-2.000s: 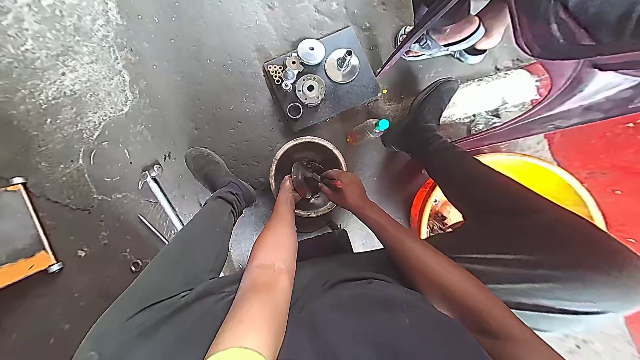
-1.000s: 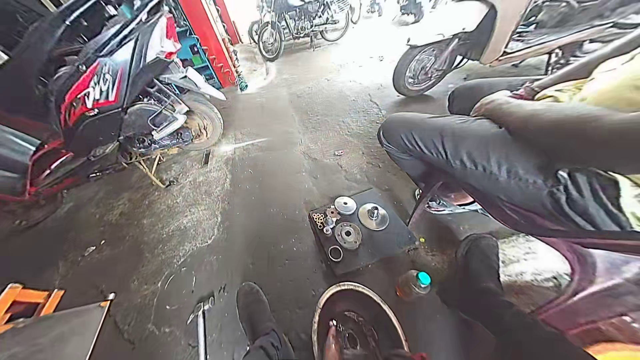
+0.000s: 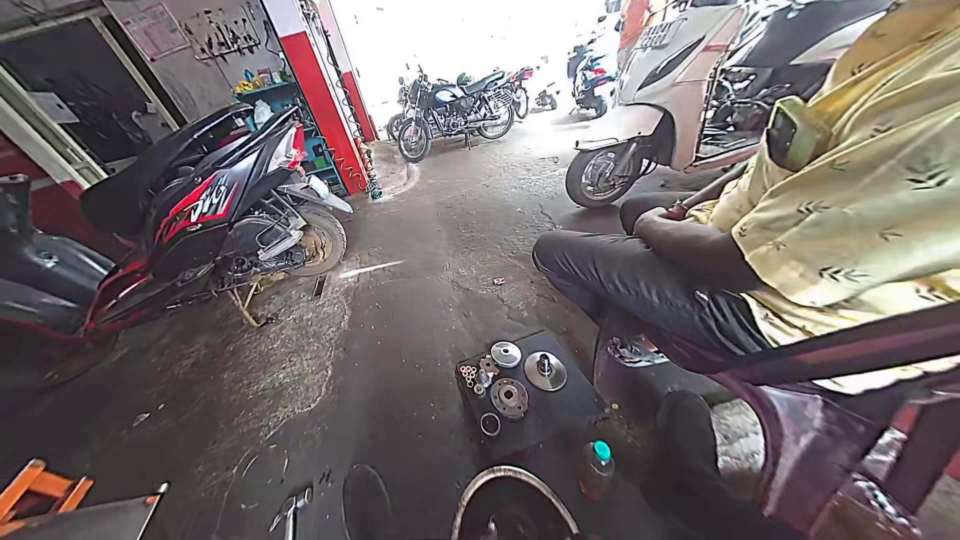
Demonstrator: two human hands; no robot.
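Neither of my hands shows clearly in the head view now. At the bottom edge is a round metal bowl (image 3: 517, 474), cut off by the frame, its dark inside hard to make out. Beyond it lies a dark flat board (image 3: 559, 420) bearing metal parts: a silver disc (image 3: 506, 355), a larger disc with a central shaft (image 3: 546, 370), a round plate with holes (image 3: 510, 397), a thin ring (image 3: 490, 424) and several small rollers (image 3: 468, 375). A bottle with a teal cap (image 3: 597, 474) stands to the right of the bowl.
A person in patterned yellow clothing (image 3: 862, 202) sits at right, near a purple body panel (image 3: 802, 442). A black and red scooter (image 3: 202, 202) stands left, a light scooter (image 3: 667, 112) and a motorcycle (image 3: 457, 105) farther off. A metal tool (image 3: 291, 514) and orange frame (image 3: 45, 487) lie lower left.
The view has swung up strongly toward the shop entrance. My hands, seen earlier together over the bowl holding a dark part, have dropped out of sight.
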